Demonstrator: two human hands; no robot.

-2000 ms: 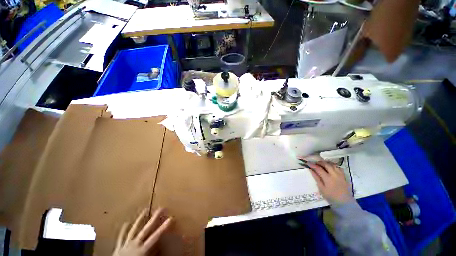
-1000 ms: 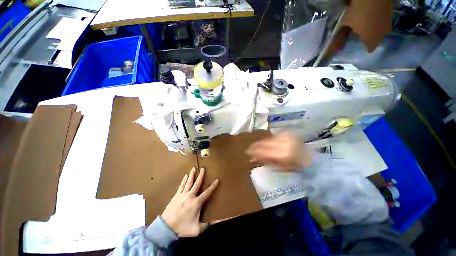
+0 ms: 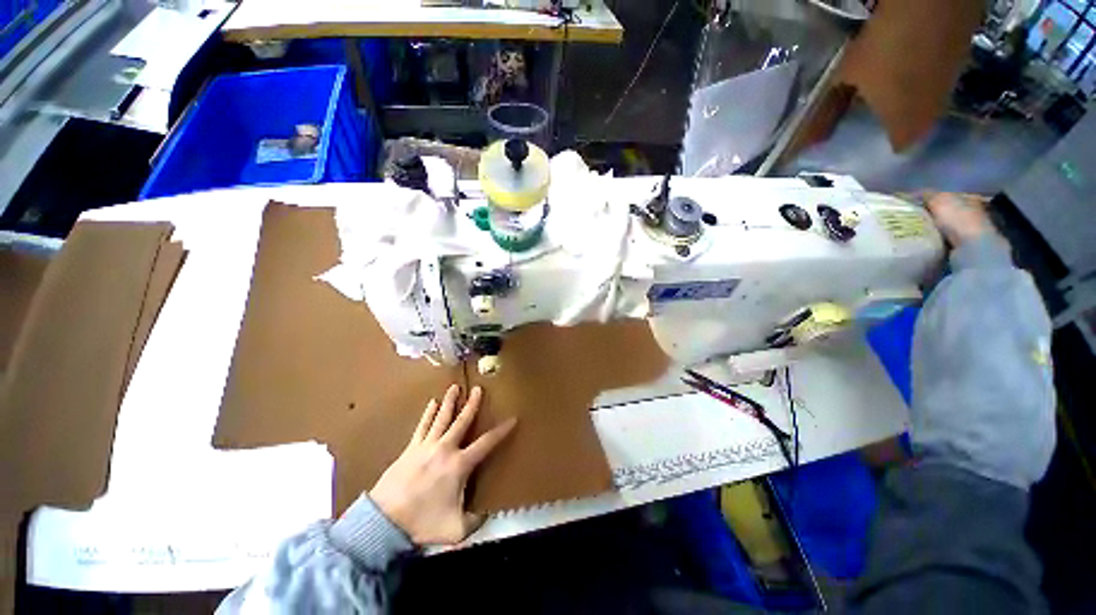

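Note:
A brown cut panel (image 3: pixel 301 360) lies flat on the white table under the left end of the sewing machine (image 3: pixel 745 258). A seam line runs down it toward me. My left hand (image 3: pixel 439 469) lies flat on the panel, fingers spread, just in front of the needle area (image 3: pixel 469 360). My right hand (image 3: pixel 962 216) is at the far right end of the machine head, on the handwheel, which is mostly hidden; its fingers are partly hidden too. Dark and red thread snips (image 3: pixel 733 394) lie on the table right of the panel.
More brown panels (image 3: pixel 90 348) lie at the left of the table. A small yellowish bottle with a green base (image 3: pixel 514 198) and a crumpled white cloth (image 3: pixel 601 240) are on the machine head. A blue bin (image 3: pixel 258 126) stands behind the table. A brown piece (image 3: pixel 907 72) hangs behind the machine.
The panel has shifted right, away from the stacked panels. My left hand has moved up beside the needle area. My right hand left the snips on the table and moved to the machine's right end.

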